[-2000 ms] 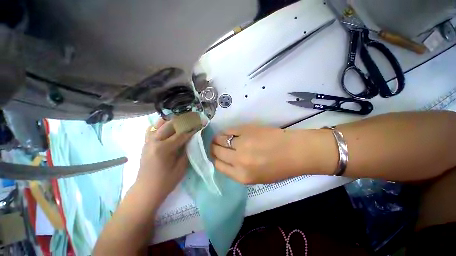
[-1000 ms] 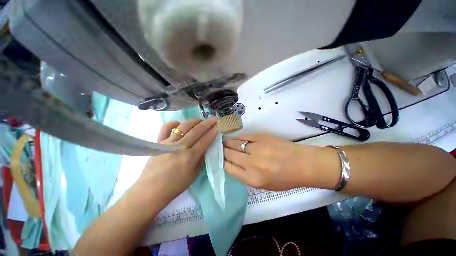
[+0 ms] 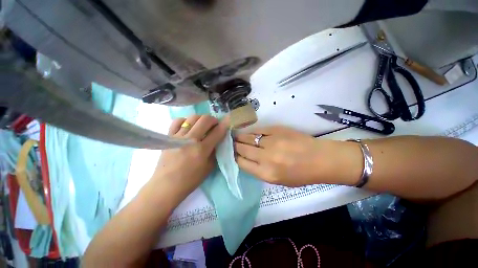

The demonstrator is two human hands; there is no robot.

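A mint-green fabric piece (image 3: 234, 220) with a whiter strip (image 3: 227, 165) on top runs from the sewing point down over the table's front edge, its pointed end hanging. My left hand (image 3: 191, 152) lies on the cloth left of the strip, fingertips beside the tan block (image 3: 242, 116). My right hand (image 3: 283, 157) holds the cloth's right edge between thumb side and fingers, just below the block. The sewing machine head (image 3: 199, 47) is overhead. The presser foot area (image 3: 230, 94) is partly hidden, and the needle tip cannot be made out.
Thread snips (image 3: 356, 119), black-handled shears (image 3: 395, 89), tweezers (image 3: 321, 65) and a wooden-handled tool (image 3: 423, 70) lie right of the machine. A printed ruler strip (image 3: 293, 194) runs along the front edge. More mint pieces (image 3: 89, 178) and a red-rimmed basket (image 3: 46, 188) are at left.
The camera view has shifted, moving the machine head in the picture. The hanging cloth end sits higher, with more cloth drawn toward the machine. Both hands keep nearly the same grip.
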